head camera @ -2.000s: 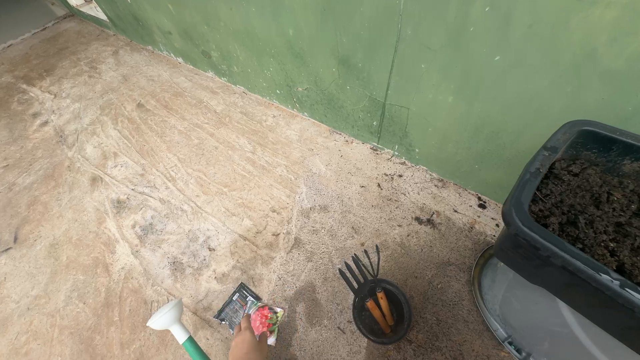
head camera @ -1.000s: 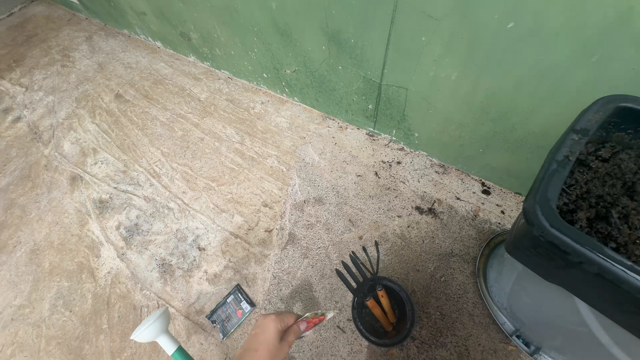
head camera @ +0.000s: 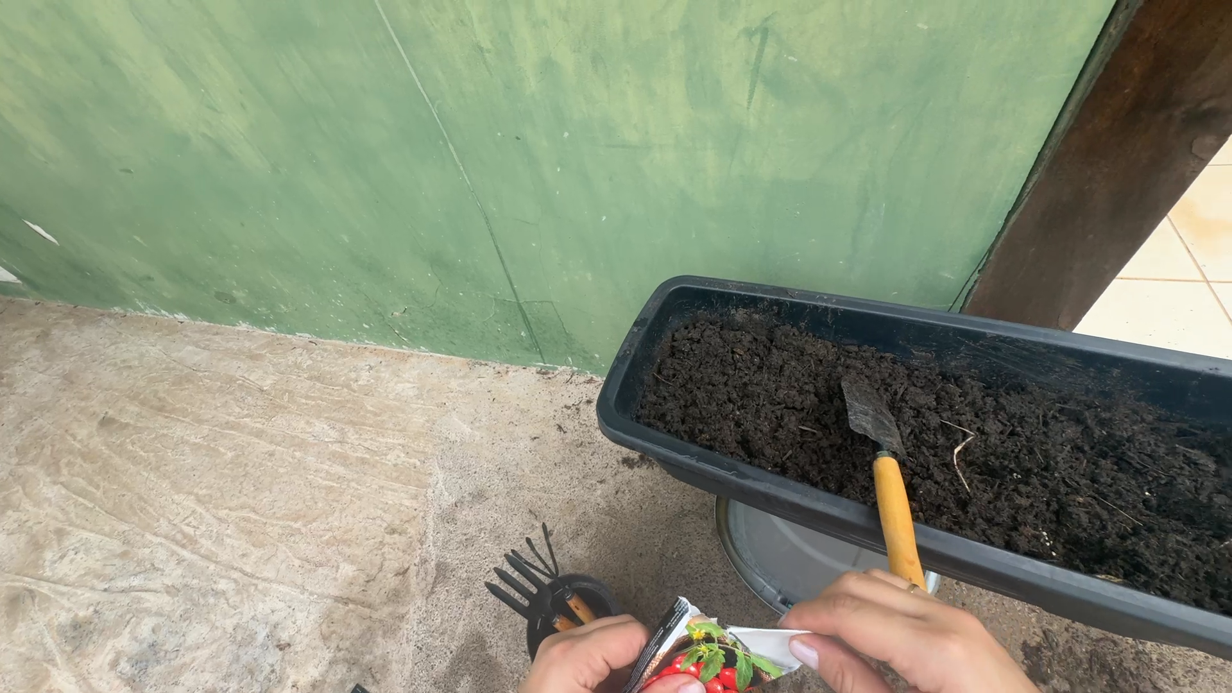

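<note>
A seed packet (head camera: 707, 659) with a picture of red fruit and green leaves is at the bottom middle, between my hands. My left hand (head camera: 587, 659) grips its left side, the thumb over the printed face. My right hand (head camera: 900, 626) pinches the packet's white upper right corner between thumb and finger. Just above my right hand, a hand trowel (head camera: 893, 496) lies with its blade on dark soil (head camera: 770, 395) and its wooden handle over the rim of a long black planter (head camera: 770, 486).
Left of my left hand, a small black pot (head camera: 582, 592) holds hand tools with dark tines and wooden handles. A round metal-rimmed grey object (head camera: 794, 553) is under the planter. A green wall (head camera: 481, 173) and a brown wooden post (head camera: 1107, 164) stand behind.
The view has swung right, bringing the planter and trowel into sight. One hand held the packet near the floor earlier; now both hands hold it by the planter.
</note>
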